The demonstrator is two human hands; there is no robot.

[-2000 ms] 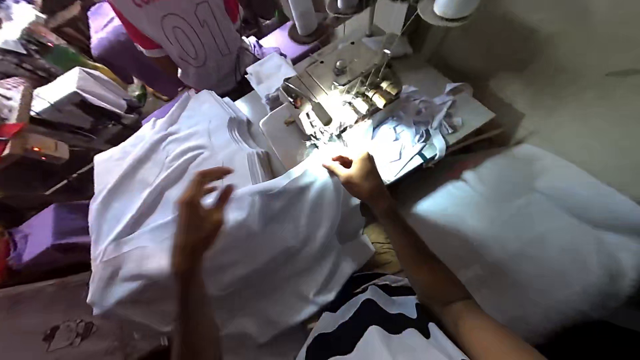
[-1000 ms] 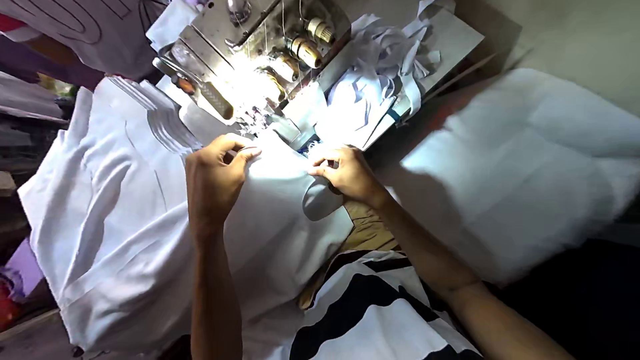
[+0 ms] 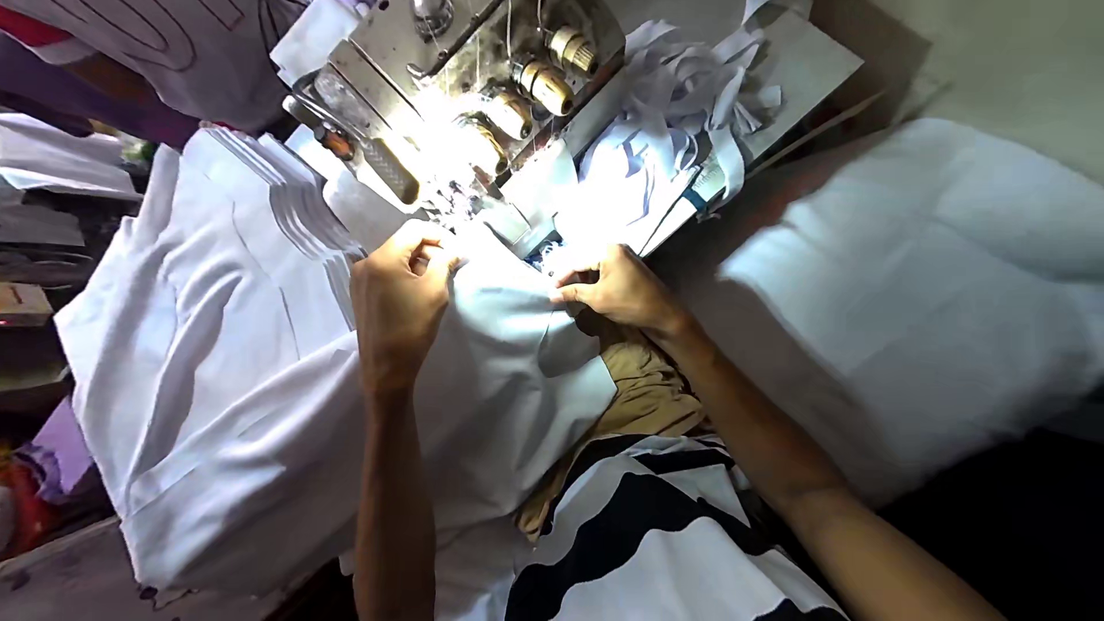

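A lit overlock sewing machine [image 3: 509, 95] stands at top centre, with several brass-coloured tension knobs on it. White fabric [image 3: 500, 328] runs from its needle area down toward my lap. My left hand [image 3: 405, 285] pinches the fabric's edge between thumb and finger, just left of and below the presser foot, which glare partly hides. My right hand [image 3: 617, 289] pinches the same edge farther right, below the machine's front corner. Left of my left hand lies a layered stack of white fabric pieces [image 3: 216, 285], its folds draping toward the bottom.
White fabric trimmings [image 3: 690, 95] are heaped on the machine table right of the machine. A large white cloth bundle [image 3: 931, 285] lies at the right. Another person in a white shirt [image 3: 190, 52] is at the upper left. Shelved items [image 3: 26, 302] line the left edge.
My left hand, raised over the fabric two seconds ago, has come to the fabric edge near the needle area and pinches it. My right hand keeps hold of the fabric. The view has moved closer.
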